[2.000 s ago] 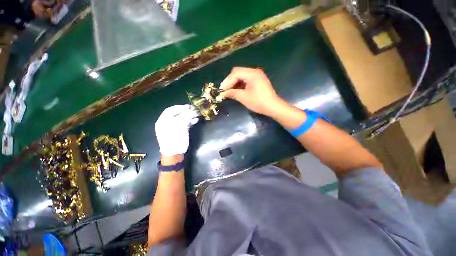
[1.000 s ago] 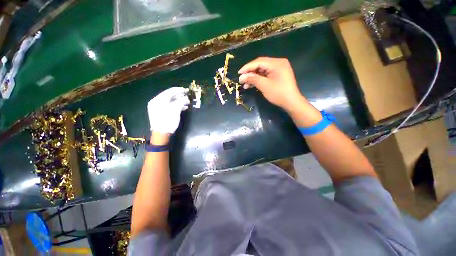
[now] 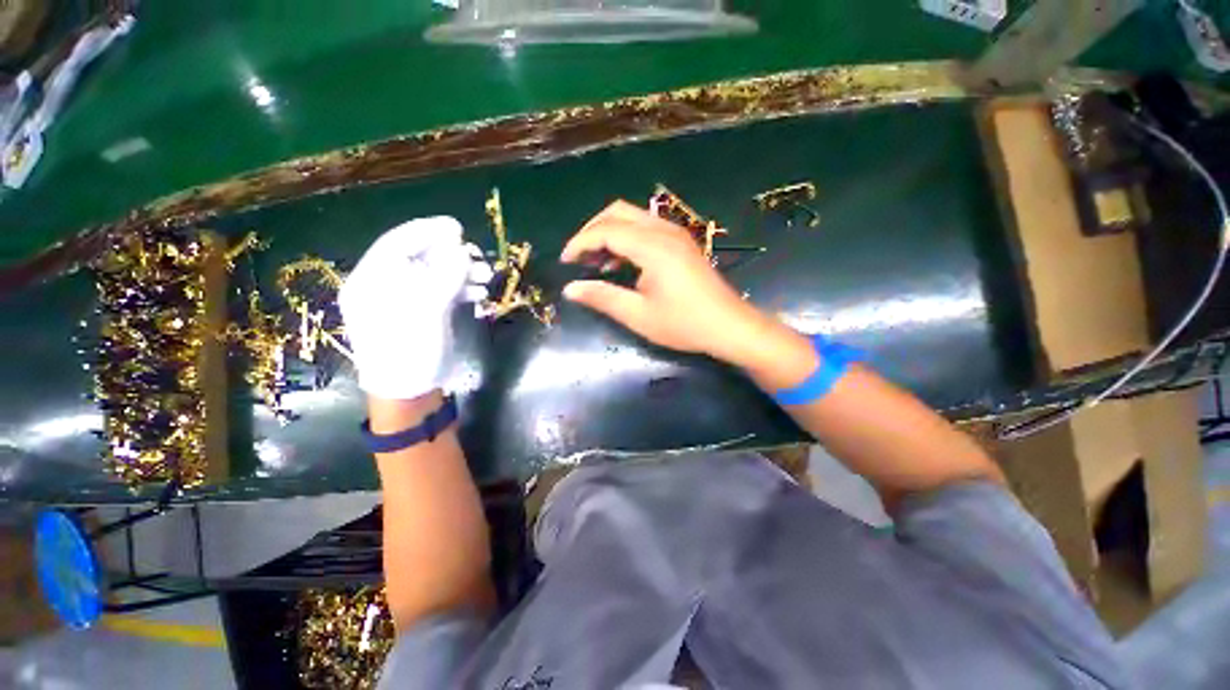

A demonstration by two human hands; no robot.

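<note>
Shiny gold contact strips (image 3: 510,276) stick out from the fingertips of my left hand (image 3: 409,307), which wears a white glove and is closed on them. My right hand (image 3: 657,283) is bare, with a blue wrist strap. Its thumb and fingers are apart and hold nothing, just right of those strips. More gold strips (image 3: 685,216) lie on the dark green bench behind my right hand, partly hidden by it. A small separate gold piece (image 3: 788,200) lies further right. A loose tangle of strips (image 3: 290,337) lies left of my glove.
A dense gold heap (image 3: 149,357) lies at the bench's left end beside a brown edge. A worn rail (image 3: 540,135) runs before the green conveyor (image 3: 351,68). Cardboard (image 3: 1059,256), a tip cleaner (image 3: 1114,206) and a pale cable are at right. A black crate (image 3: 256,634) with gold strips is below.
My left hand has moved left with strips at its fingertips. My right hand has opened and moved left and down. Gold strips now lie on the bench behind and right of it.
</note>
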